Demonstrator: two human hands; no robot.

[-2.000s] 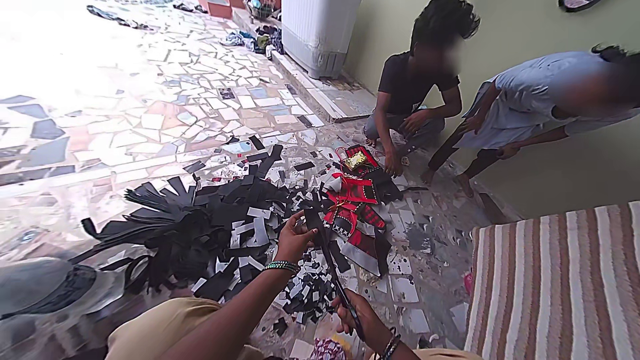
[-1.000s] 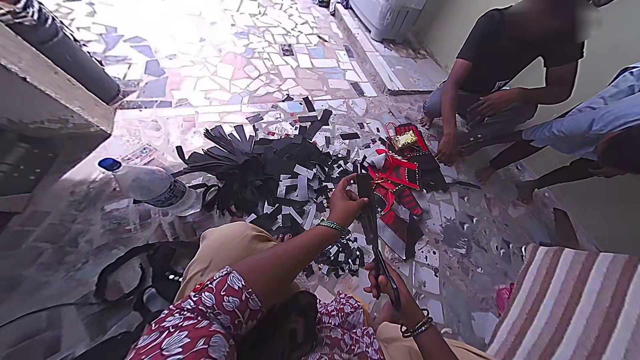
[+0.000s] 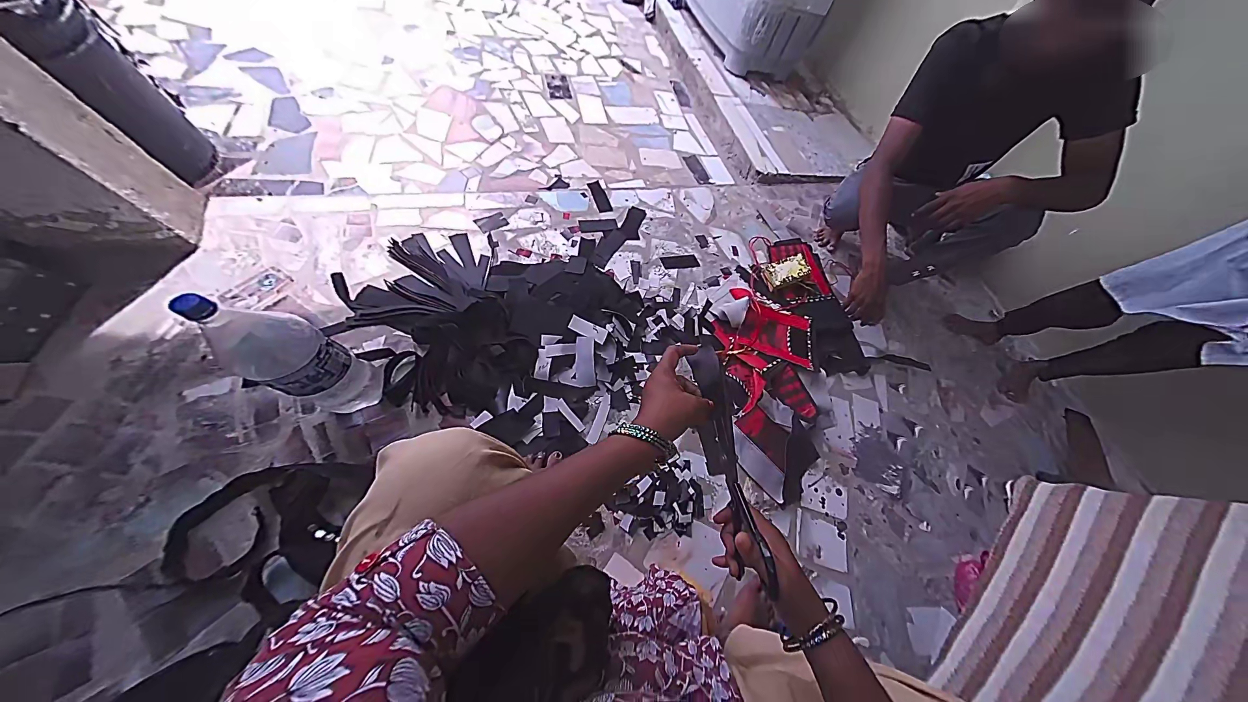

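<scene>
My left hand [image 3: 675,398] pinches the upper end of a black strip [image 3: 710,390], which looks like fabric. Below it, my right hand [image 3: 762,561] is closed around dark-handled scissors [image 3: 746,522] whose blades point up along the strip. Where the blades end and the strip begins is hard to tell. Beyond my hands lies a pile of black strips [image 3: 507,302] with small black and white cut pieces [image 3: 575,356] around it. Red and black trimmed fabric pieces [image 3: 780,331] lie right of the pile, with a gold packet [image 3: 788,272] on them.
A plastic bottle with a blue cap [image 3: 283,353] lies tilted at left. A person in a black shirt [image 3: 985,107] crouches at upper right, one hand by the red pieces. Another person's legs [image 3: 1063,331] show at right. A striped cloth [image 3: 1111,585] covers something at lower right.
The view has swung left and down, bringing the bottle into sight. My hands keep their hold on the strip and the scissors.
</scene>
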